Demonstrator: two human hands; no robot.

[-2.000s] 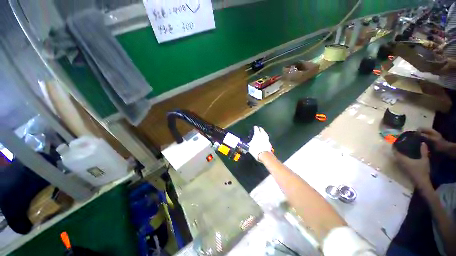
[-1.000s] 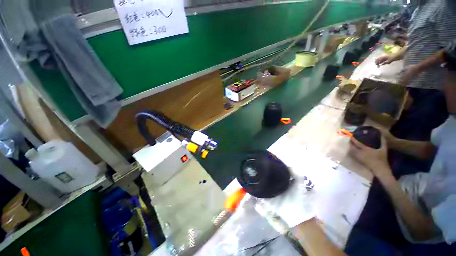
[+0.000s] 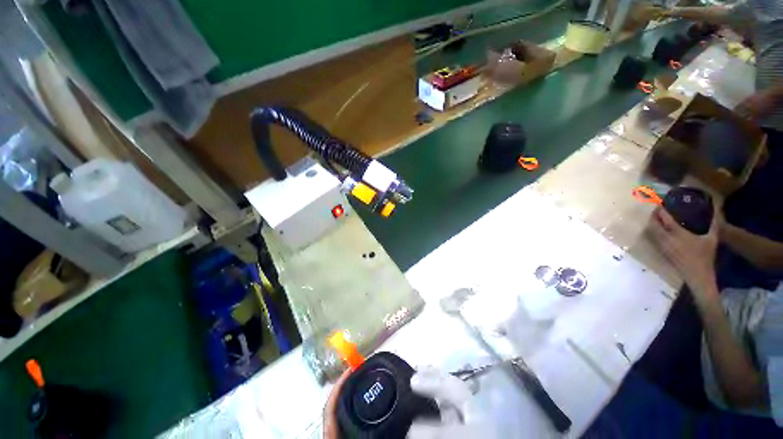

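A black speaker (image 3: pixel 374 396) with a pale logo on its round end face and an orange strap (image 3: pixel 345 350) is low in the picture. My bare left hand (image 3: pixel 331 405) holds it from the left, mostly hidden behind it and partly cut off. My right hand (image 3: pixel 448 396), in a white glove, is blurred at the speaker's right side. Its fingers overlap the speaker's edge, but whether they grip it is unclear. A black-handled tool (image 3: pixel 541 396) and thin dark tweezers (image 3: pixel 481 370) lie on the white sheeting to the right.
A white box (image 3: pixel 300 210) with a ribbed black arm and silver nozzle (image 3: pixel 402 192) stands ahead. Shiny metal rings (image 3: pixel 571 281) lie on the sheeting. Another speaker (image 3: pixel 503 147) is on the green belt (image 3: pixel 446 201). At right, a person's hands hold a speaker (image 3: pixel 687 210) near an open carton (image 3: pixel 755 154).
My gloved hand has left the belt near the nozzle. The speaker has come down and left toward me, its logo face now up. My left hand has appeared beside it.
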